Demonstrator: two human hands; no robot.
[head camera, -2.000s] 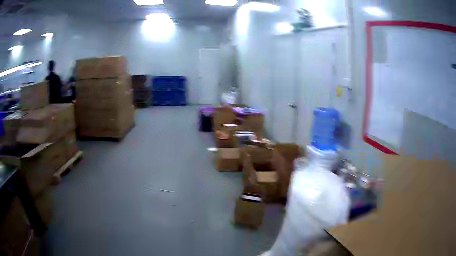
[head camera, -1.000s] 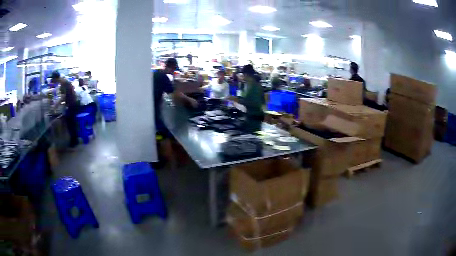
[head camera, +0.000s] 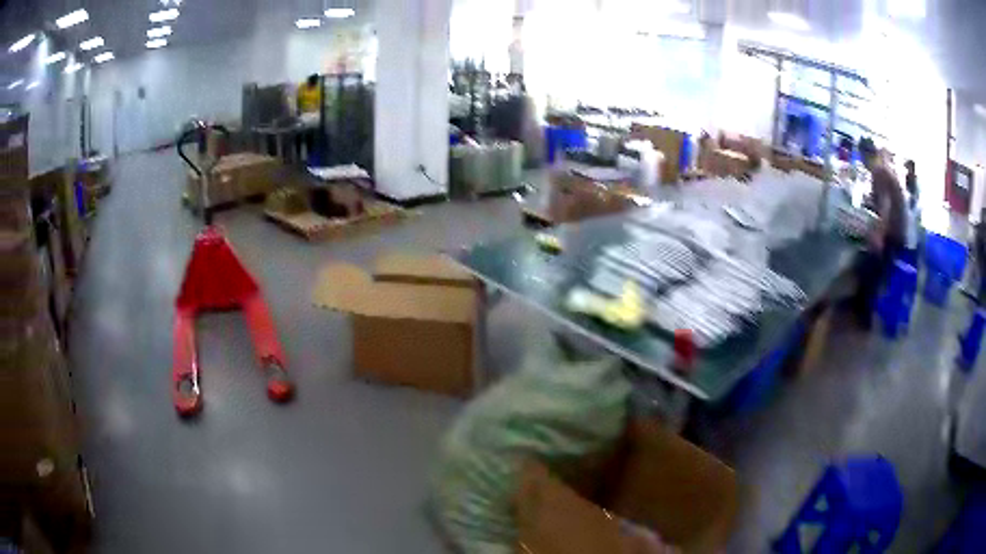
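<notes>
Neither of my hands shows clearly in the view. The dark green table (head camera: 519, 263) stands right of centre. Overlapping white panels (head camera: 676, 265) lie massed on it, with a whitish heap behind them. Crumpled yellow material (head camera: 611, 306) lies near the table's front edge, and a small yellow item (head camera: 549, 243) lies near its left end. A red can (head camera: 683, 347) stands at the near edge. The picture is blurred, so fine detail is hidden.
An open carton (head camera: 416, 341) stands left of the table. A green sack (head camera: 530, 438) and another open carton (head camera: 676, 492) are in front. A red pallet jack (head camera: 222, 281) stands left, blue stools (head camera: 849, 503) right. A person (head camera: 887, 216) stands beyond the table.
The view has swung round from the wall and boxes, past another work table, to this table with white panels. The pallet jack and green sack have come into view.
</notes>
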